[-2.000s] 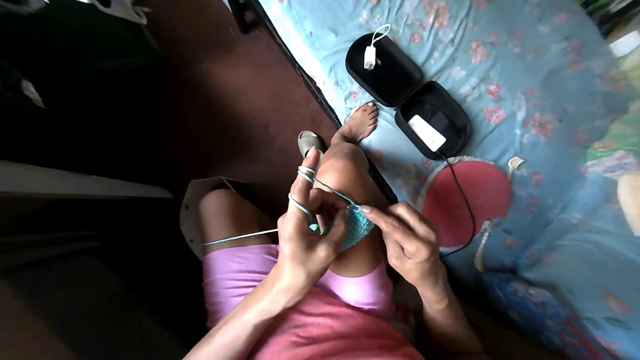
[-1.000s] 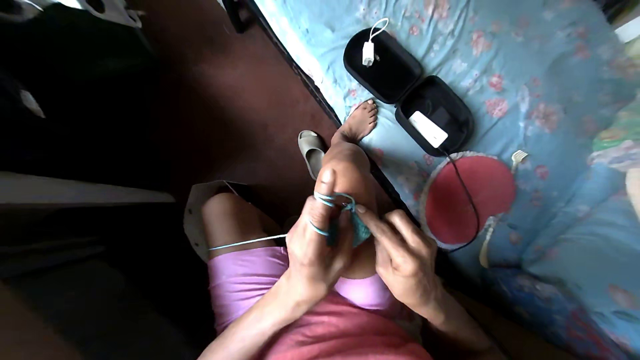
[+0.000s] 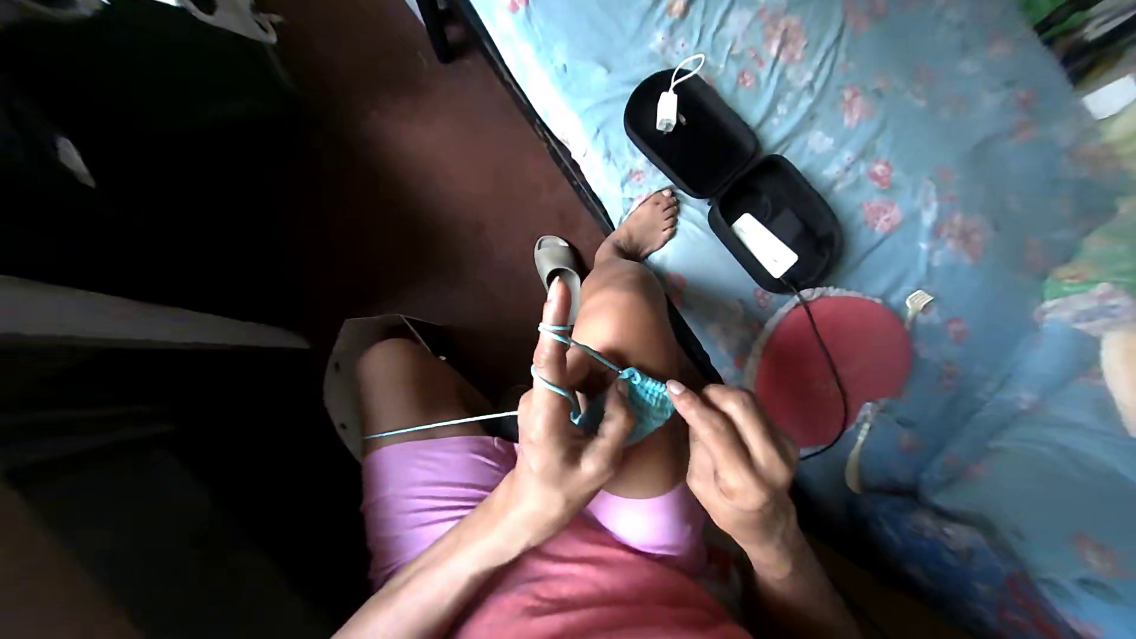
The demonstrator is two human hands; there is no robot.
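Note:
My left hand [image 3: 564,426] pinches the left side of a small turquoise piece of crochet or knit work [image 3: 650,404] between thumb and fingers. Its index finger points up, with turquoise yarn [image 3: 444,425] looped around it; the strand runs off left across my thigh. At the work's right edge are the fingertips of my right hand [image 3: 741,453], thumb and index close together. A hook or needle is not clearly visible; the right fingers may hide it. The work hangs over my bare knee.
On the flowered bed sheet [image 3: 958,177] lie an open black case [image 3: 692,138] with a white device [image 3: 765,246] and cable, and a round red pad [image 3: 834,368]. A slipper [image 3: 556,257] is on the floor. A pale panel edge [image 3: 133,315] juts in from the left.
My left index finger, bent near the work one second ago, now stands straighter with the yarn stretched from it. More of the turquoise piece shows between my hands.

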